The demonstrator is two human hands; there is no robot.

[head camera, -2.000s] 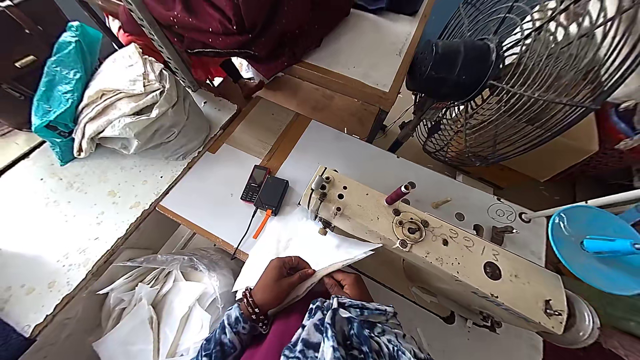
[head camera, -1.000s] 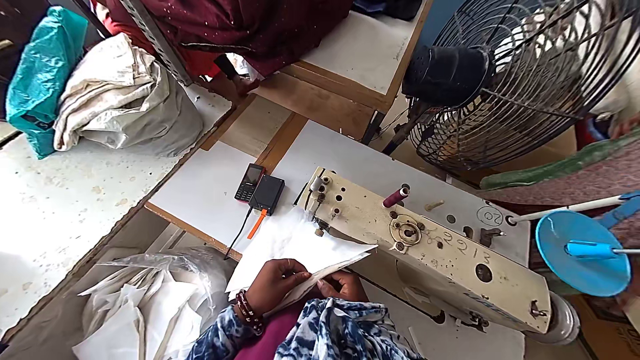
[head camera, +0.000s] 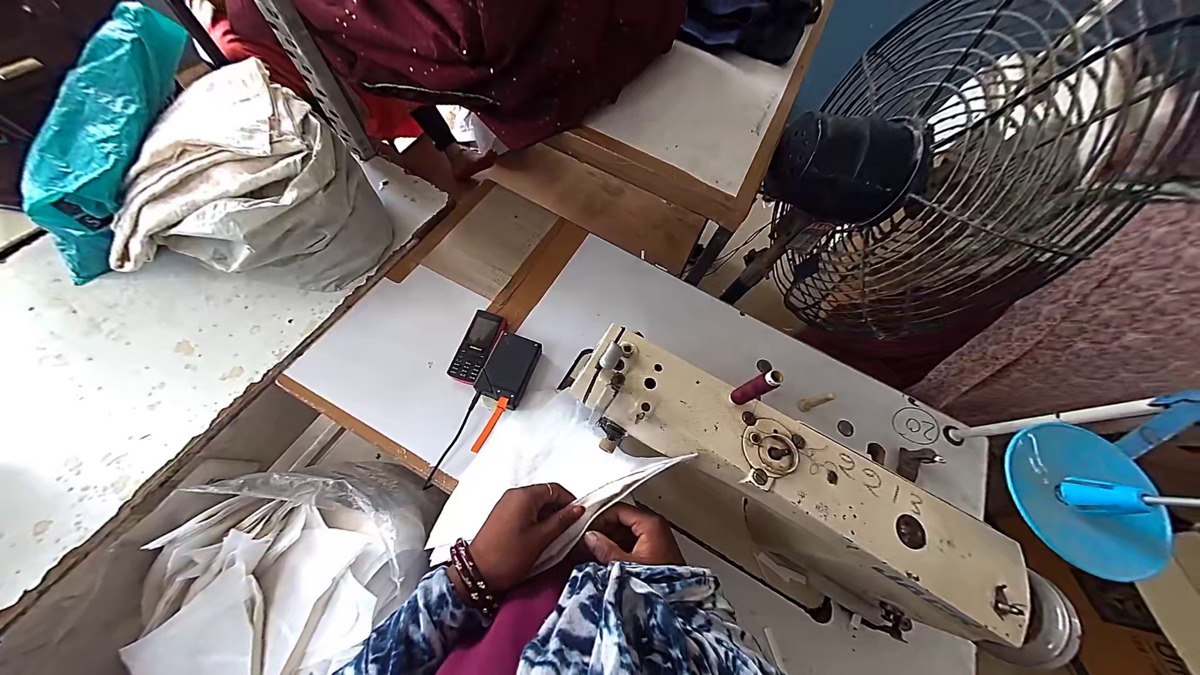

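Layered white fabric pieces (head camera: 544,450) lie at the needle end of a cream industrial sewing machine (head camera: 806,478), their near edge lifted toward me. My left hand (head camera: 525,534), with a beaded bracelet at the wrist, grips that edge between thumb and fingers. Just to its right, my right hand (head camera: 637,536) holds the folded edge low down, with its fingers curled and partly hidden by the cloth. A maroon thread spool (head camera: 756,387) stands on top of the machine. The needle and presser foot are mostly hidden by the machine head and fabric.
A mobile phone (head camera: 478,345) and a black box (head camera: 509,368) with a cable lie left of the machine. A plastic bag of white pieces (head camera: 281,581) is at lower left. A caged fan (head camera: 937,169) stands at upper right, above a blue thread-stand disc (head camera: 1087,502). Behind, a person's hand (head camera: 466,159) shows.
My two hands stay on the white fabric's edge, in nearly the same hold. The view has shifted slightly.
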